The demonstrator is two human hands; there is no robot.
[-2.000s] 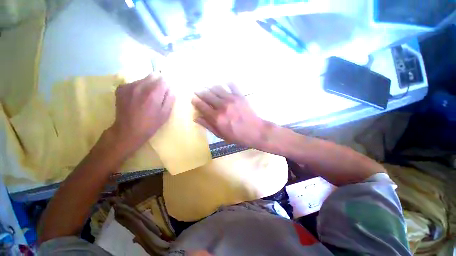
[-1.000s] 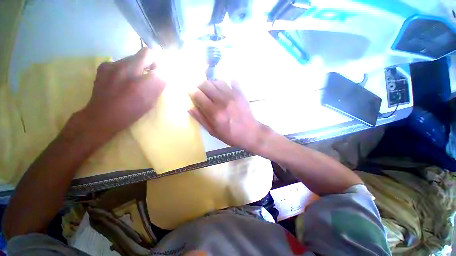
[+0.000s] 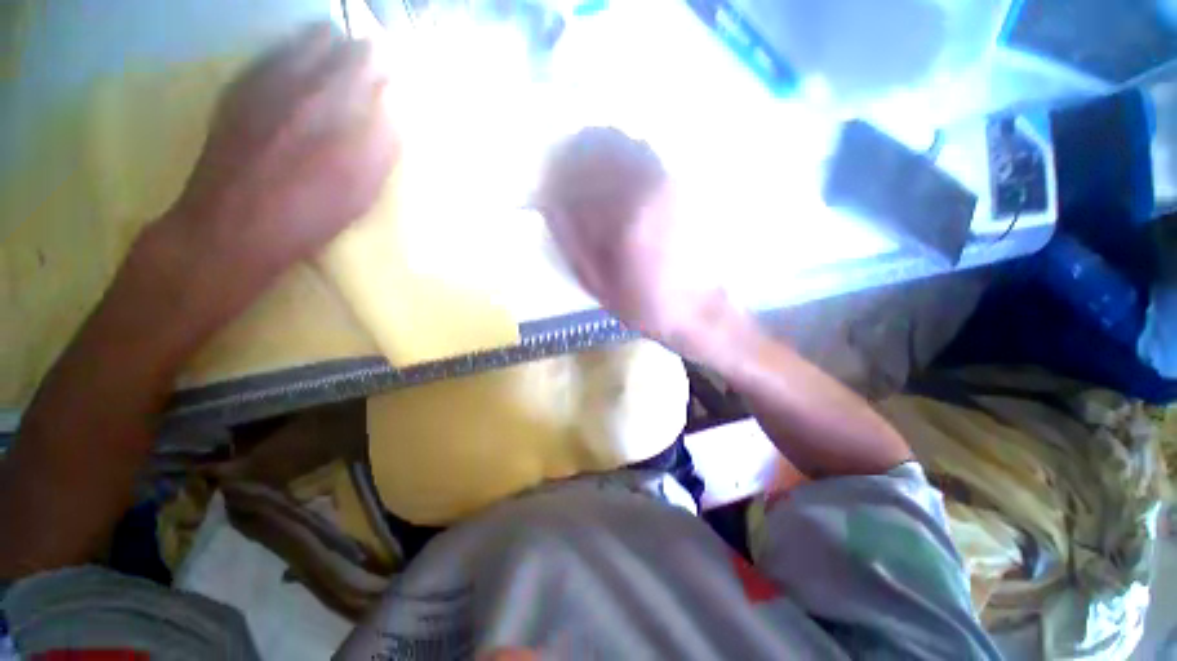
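Observation:
A pale yellow garment panel [image 3: 420, 291] lies from the glare at the sewing area down to the table's front edge. My left hand [image 3: 303, 136] is blurred, at the upper left of the panel, fingers at the edge of the glare; what they grip is hidden. My right hand [image 3: 607, 194] is blurred, to the right of the panel and off it, with curled fingers; I cannot tell if it holds anything. More yellow fabric [image 3: 90, 207] spreads on the table at left. The sewing machine [image 3: 878, 52] is mostly lost in bright light.
Stacked yellow panels [image 3: 497, 433] lie over my lap below the ruler edge [image 3: 568, 336]. A black smartphone [image 3: 900, 190] lies at right beside a control box [image 3: 1017, 168]. Khaki-gold cloth [image 3: 1033, 478] is heaped at lower right. A white sheet [image 3: 252, 581] is at lower left.
My right hand has come off the yellow panel and moved right. My left hand has stayed at the panel's upper left. The whole view has shifted, with the table edge higher in the picture.

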